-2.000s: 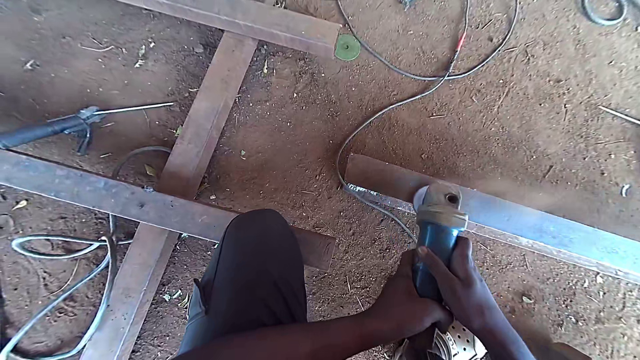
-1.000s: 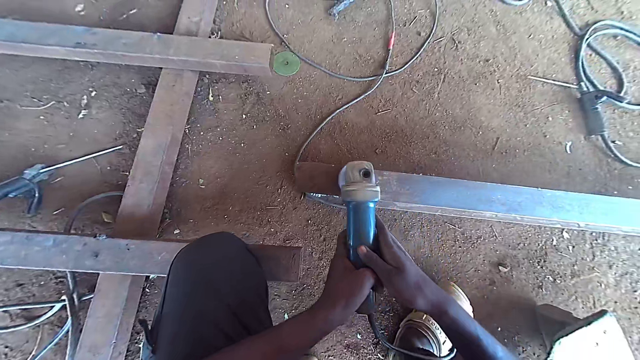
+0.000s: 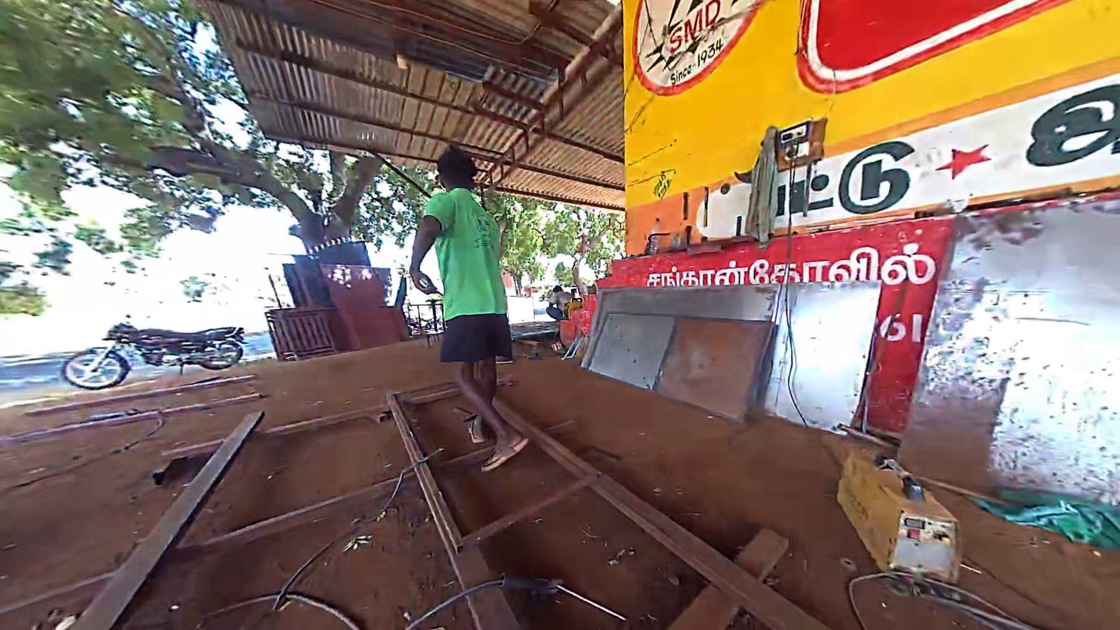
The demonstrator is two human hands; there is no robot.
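Note:
Neither of my hands shows in the head view now, nor does the angle grinder. Steel bars joined as a rectangular frame [image 3: 647, 516] lie on the bare ground ahead. A welding electrode holder [image 3: 525, 584] with a rod in it rests across the frame's near part, its cable running left. A yellow welding machine [image 3: 901, 516] stands on the soil at the right. Left of the frame, a loose flat steel bar [image 3: 175, 525] lies at a slant.
A person in a green shirt [image 3: 468, 254] stands among the frame's bars, back to me. Metal sheets [image 3: 713, 359] lean on a painted wall at right. Cables [image 3: 306, 564] cross the ground. A motorcycle [image 3: 157, 350] stands at left, under a tree.
The view has swung up from the ground to the yard. Earlier both my hands held a blue angle grinder at a steel bar; hands and grinder are now out of view.

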